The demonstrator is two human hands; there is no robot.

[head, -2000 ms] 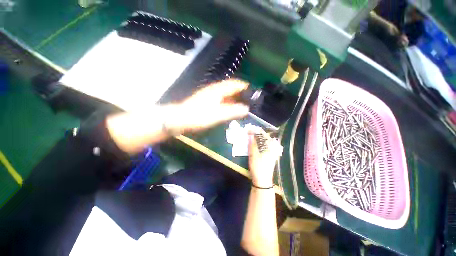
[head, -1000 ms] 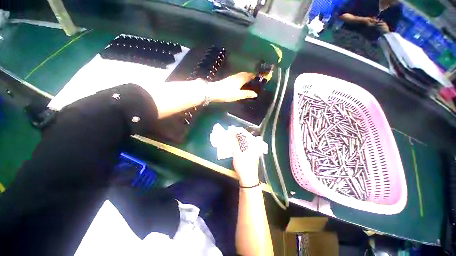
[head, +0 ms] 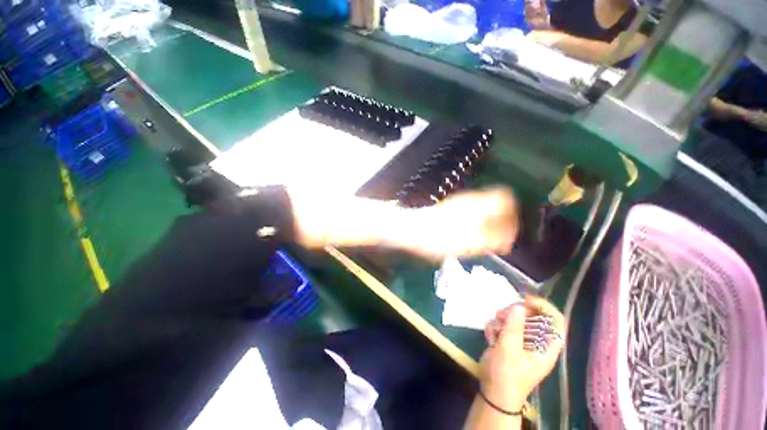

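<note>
My left hand (head: 488, 220) reaches in from the left, blurred, over the bench between the black tray and the fixture; its fingers look curled and I cannot tell if it holds anything. My right hand (head: 526, 344) is closed around a bundle of metal shafts (head: 541, 329), ends showing, near the bench's front edge. A crumpled white cloth (head: 473, 294) lies against it. Black parts with silvery tips (head: 450, 164) stand in a slanting row on the black tray (head: 388, 178). More black parts (head: 357, 116) line the far end of the white board (head: 294, 158).
A pink basket (head: 607, 357) full of shafts is at the right. A pale hose (head: 580, 273) runs beside it. The press (head: 639, 138) stands behind the dark fixture (head: 547, 248). Blue crates (head: 290, 290) sit below the bench edge. A person's arms (head: 572, 44) show across the line.
The view has swung, shifting the bench scene rightward and down. My left hand has come back from the fixture beneath the press. My right hand still holds the shafts, now right of the cloth.
</note>
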